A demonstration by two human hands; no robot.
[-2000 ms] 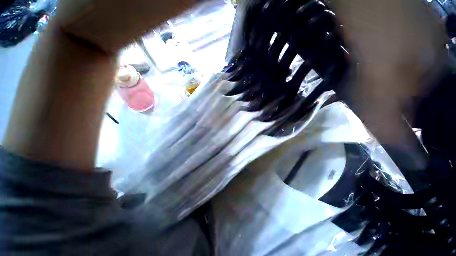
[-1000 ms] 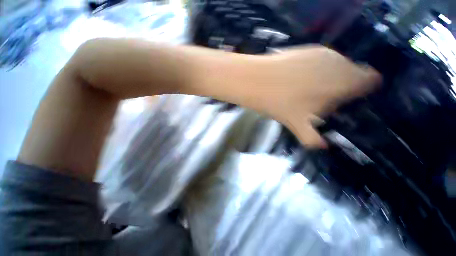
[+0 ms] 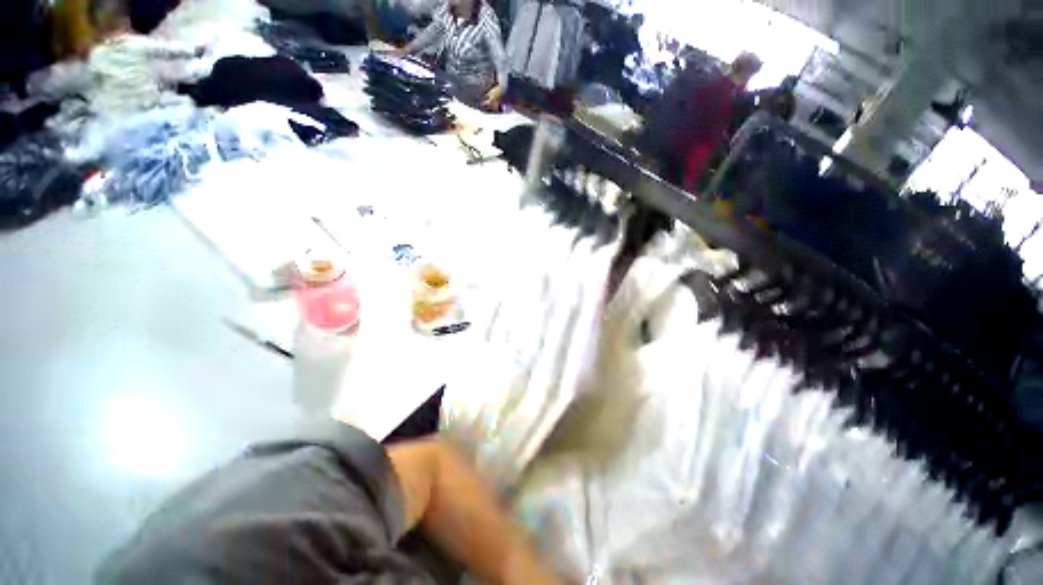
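Pale garments [image 3: 732,446] under clear film hang in a close row at the right, and a smaller group [image 3: 543,309] hangs left of them with a gap between. Their black hangers [image 3: 846,354] line up along a dark garment rail [image 3: 652,189]. My left forearm [image 3: 469,514] reaches from a grey sleeve at the bottom towards the garments. It is blurred, and its hand is cut off by the bottom edge. My right hand is out of the picture.
The white table [image 3: 137,309] at left holds a pink bottle [image 3: 328,299], a clear tub with orange contents [image 3: 434,299] and a thin dark pen or snips [image 3: 261,339]. Light-blue bundles [image 3: 160,160] and stacked dark items [image 3: 406,94] lie farther back. Two people [image 3: 471,48] [image 3: 700,114] are behind.
The view has swung up and shows the table and room. My left arm has dropped from across the hangers to the bottom. The garments now hang in two groups along the rail.
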